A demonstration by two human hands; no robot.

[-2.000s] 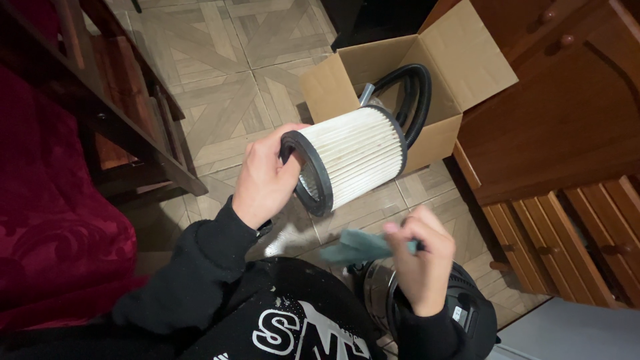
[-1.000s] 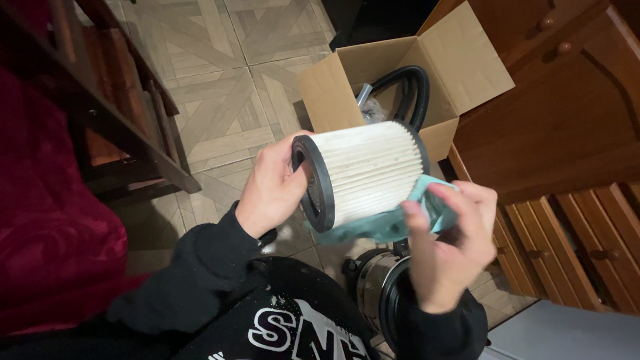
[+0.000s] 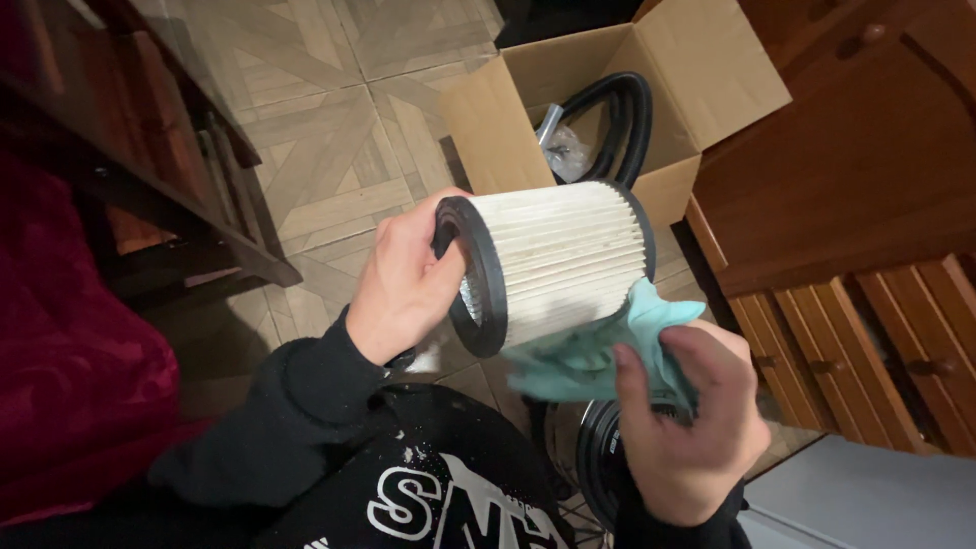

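Note:
A white pleated cartridge filter point(image 3: 564, 259) with black end rings is held up in front of me. My left hand point(image 3: 412, 282) grips its near ring, the thumb inside the opening. My right hand point(image 3: 694, 419) pinches a teal cloth point(image 3: 648, 328), which touches the pleats near the far ring and hangs below the filter, partly blurred. Beneath the right hand and sleeve, a round black and metal canister point(image 3: 598, 457) is partly hidden.
An open cardboard box point(image 3: 488, 130) on the tiled floor holds a coiled black hose point(image 3: 637, 130), a metal tube and a clear plastic bag. Wooden drawers point(image 3: 823, 366) stand at right. A dark wooden frame point(image 3: 229, 236) and red fabric point(image 3: 76, 366) are at left.
Two seconds ago the right hand and cloth were below and apart from the filter; they have since risen to its far end. The left hand has kept its hold on the ring.

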